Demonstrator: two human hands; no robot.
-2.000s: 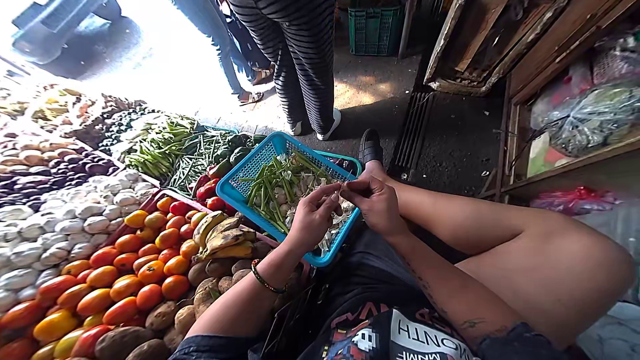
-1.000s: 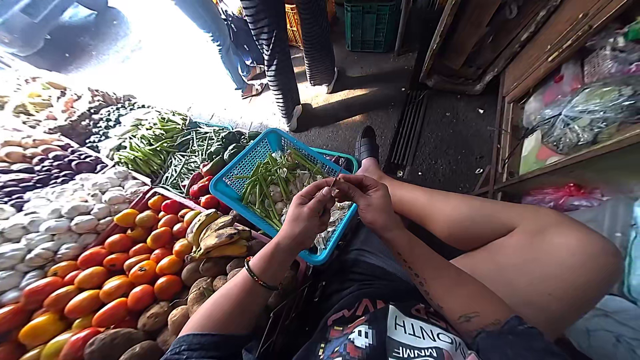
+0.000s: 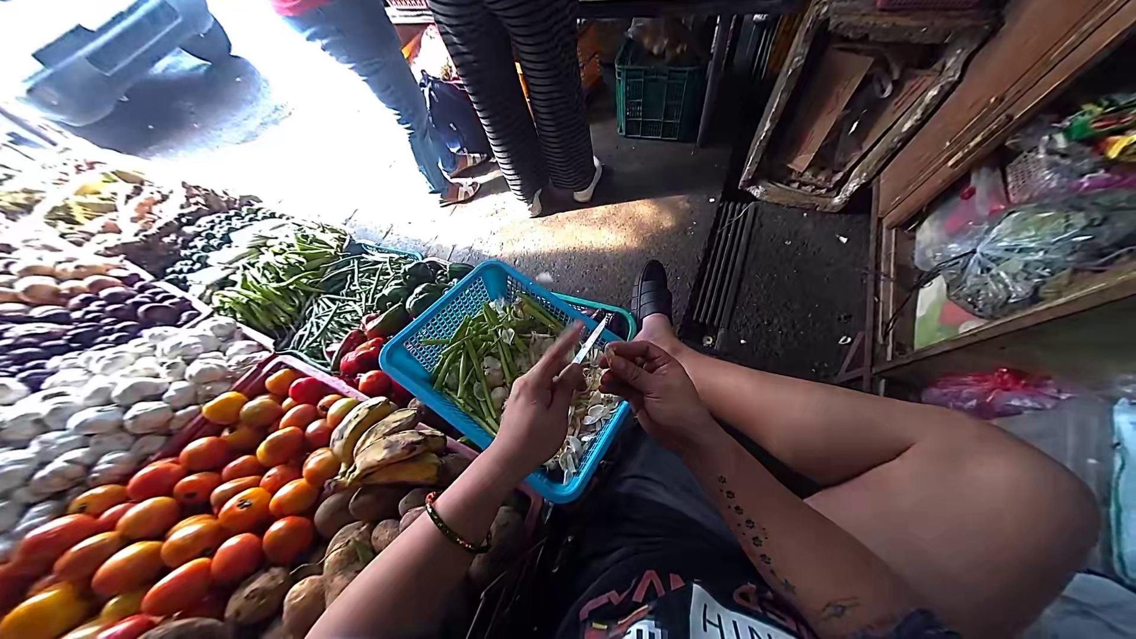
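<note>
A blue plastic basket point(image 3: 408, 359) rests tilted by my lap, holding cut green stalks point(image 3: 479, 355) and pale peelings point(image 3: 577, 430). Over its middle, my left hand point(image 3: 546, 399) grips a small knife point(image 3: 592, 341), its blade pointing up and away, one finger stretched along it. Just right of the blade, my right hand point(image 3: 652, 382) has its thumb and fingertips pinched together; whether a small piece is between them cannot be made out. The two hands are close but apart.
Tomatoes point(image 3: 244, 510), garlic bulbs point(image 3: 146, 417), bananas point(image 3: 390, 444) and green beans point(image 3: 346, 297) lie heaped at left. Two people stand ahead, one in striped trousers point(image 3: 532, 89). A green crate point(image 3: 657, 98) is behind them; a wooden shelf point(image 3: 1003, 324) with plastic bags is at right.
My hands, together at the fingertips before, have moved slightly apart. The knife blade now shows clearly beside my left fingers.
</note>
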